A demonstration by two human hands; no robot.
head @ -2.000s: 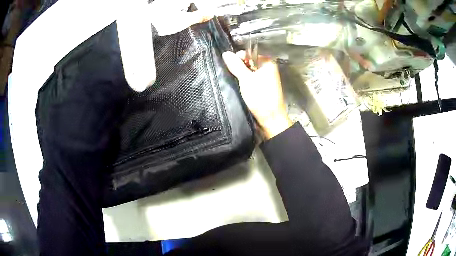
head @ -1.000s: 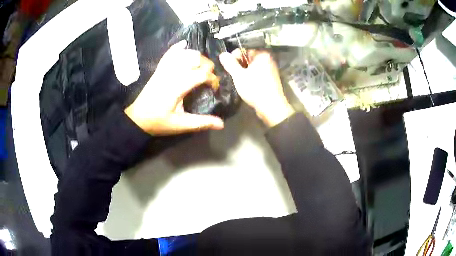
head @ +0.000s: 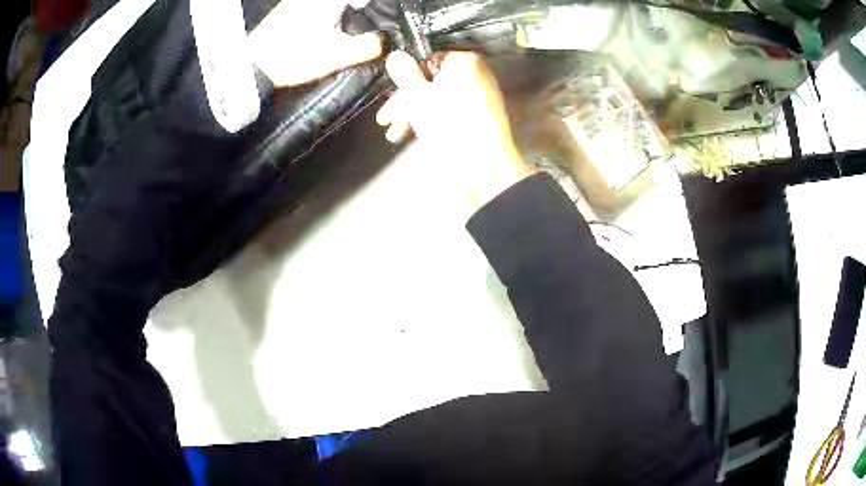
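The black bag body (head: 328, 112) lies at the upper left, its edge raised towards the needle area at the top. My left hand (head: 309, 47) is on the bag near its top edge, partly hidden by the lamp head; its fingers hold the black fabric. My right hand (head: 451, 109) is just right of it, fingers curled around small red-handled thread snips (head: 434, 66), mostly hidden in the hand. The snips' metal tips point up beside the bag edge. The needle and presser foot cannot be made out clearly.
The white lamp head (head: 224, 71) hangs over the bag. The sewing machine (head: 703, 66) spans the upper right. A clear label packet (head: 612, 133) lies right of my right hand. Yellow-red scissors (head: 826, 457) and a dark bar (head: 845, 313) lie on the side table at right.
The bag has been turned and shifted up and left, baring more white table. My left hand has moved up to the bag's top edge. My right hand has moved slightly up and left.
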